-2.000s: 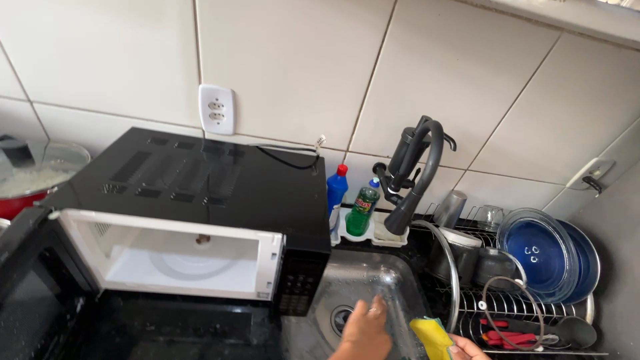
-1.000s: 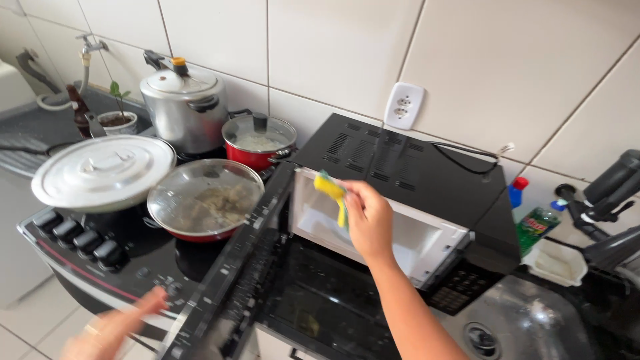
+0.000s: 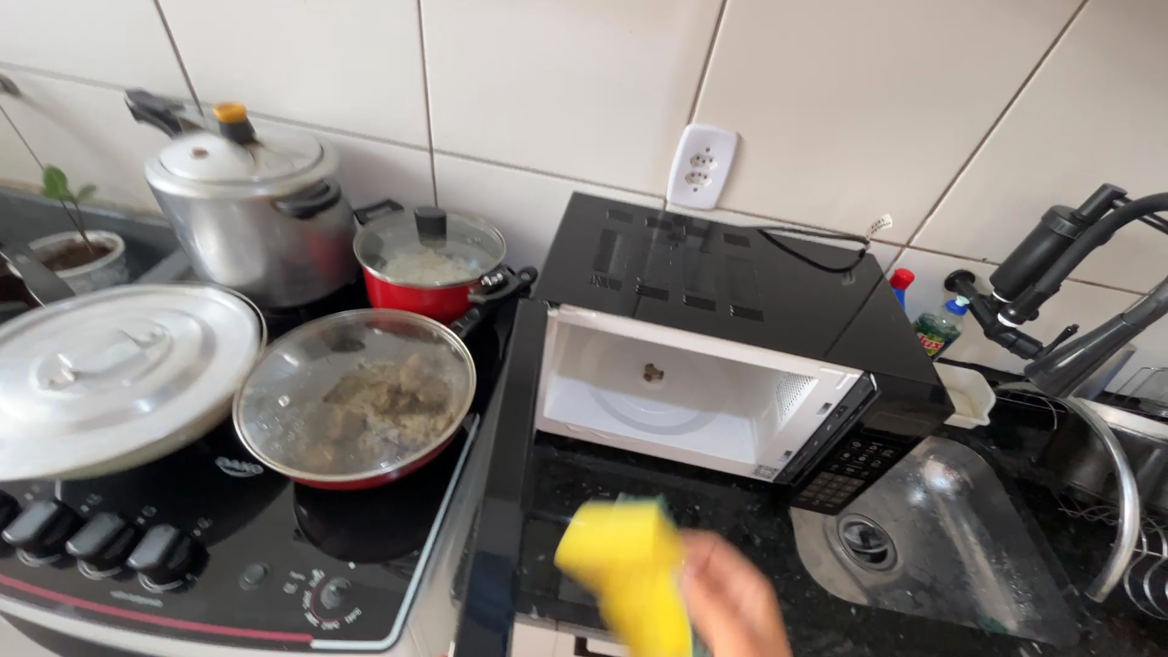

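My right hand [image 3: 730,598], blurred, grips a yellow and green sponge [image 3: 630,566] at the bottom centre, over the dark countertop in front of the microwave. The black microwave oven [image 3: 693,292] stands with its door [image 3: 511,456] swung out to the left. Its white cavity [image 3: 675,383] shows a small brown coupling on the floor, with no glass plate on it. My left hand is out of view.
Left is a glass-top stove [image 3: 365,538] with a pressure cooker [image 3: 246,210], a red pot [image 3: 420,292], a lidded red pan [image 3: 356,392] and a large aluminium lid [image 3: 128,365]. Right are a steel sink [image 3: 949,538], black faucet [image 3: 1068,274] and dish rack [image 3: 1141,566].
My right hand, with the sponge, has moved from the microwave's open front down over the counter. My left hand, seen over the stove a second ago, has left the view.
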